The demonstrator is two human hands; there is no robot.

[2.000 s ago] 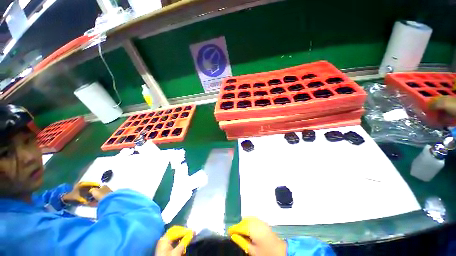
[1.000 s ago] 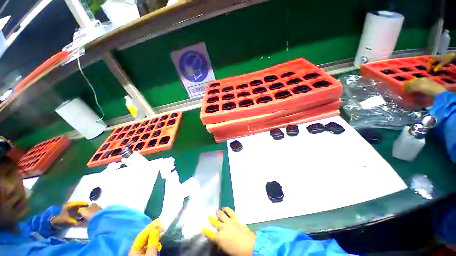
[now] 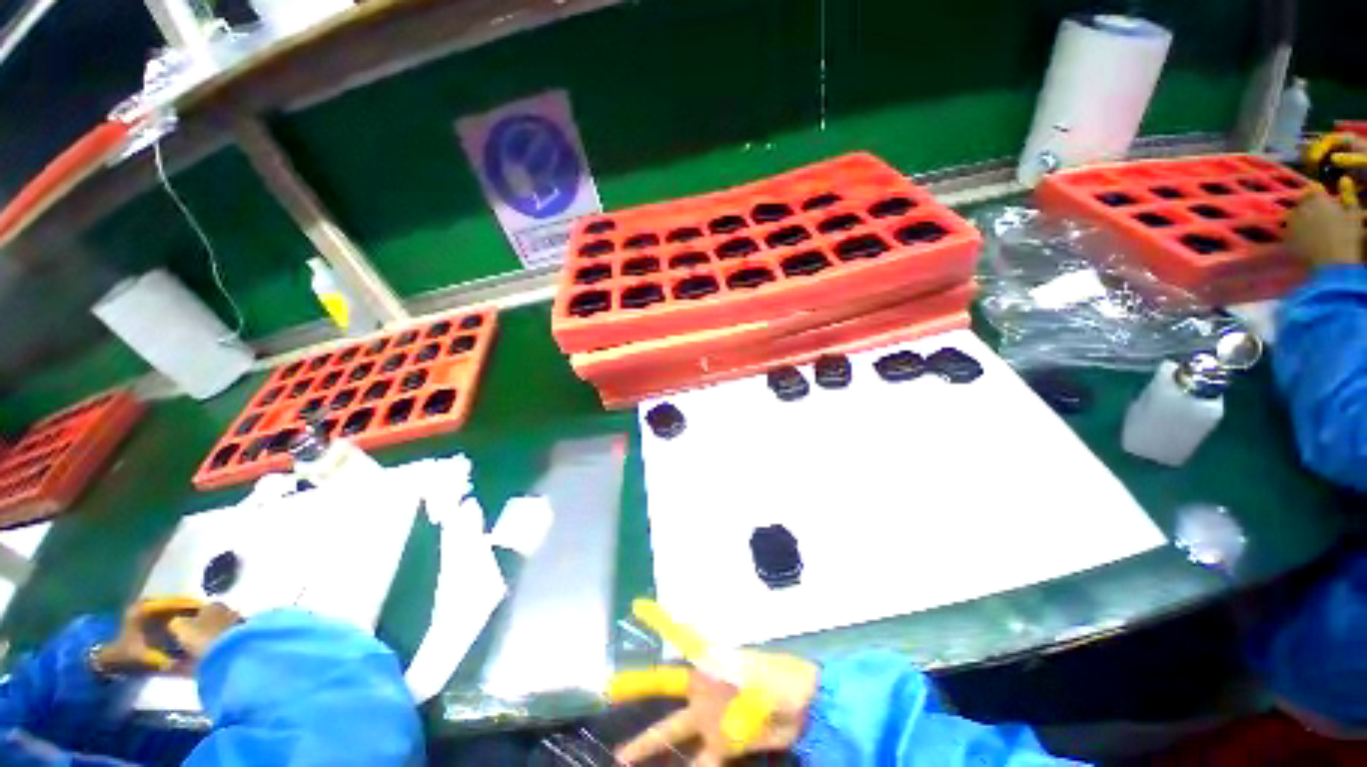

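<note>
My right hand [image 3: 727, 697], with yellow finger cots, is at the bottom centre, below the front edge of the white mat [image 3: 885, 502]. Its fingers are spread, and I see no black unit in it. Thin clear, shiny streaks show beside it at the bottom edge; what they are is unclear. My left hand is out of view. A black octagonal unit [image 3: 775, 555] lies alone on the mat's front left part. Several more black units [image 3: 789, 384] lie along its back edge.
Stacked red-orange trays [image 3: 765, 285] stand behind the mat. A pump bottle [image 3: 1174, 412] and crumpled clear bag [image 3: 1079, 300] are to the right. A grey translucent sleeve [image 3: 562, 570] and white wipes [image 3: 462, 577] lie left. A person works at each side.
The view has shifted, so the bench sits further left. My hands were close together at the bottom, then moved apart. My left hand has left the picture; my right hand's fingers have spread.
</note>
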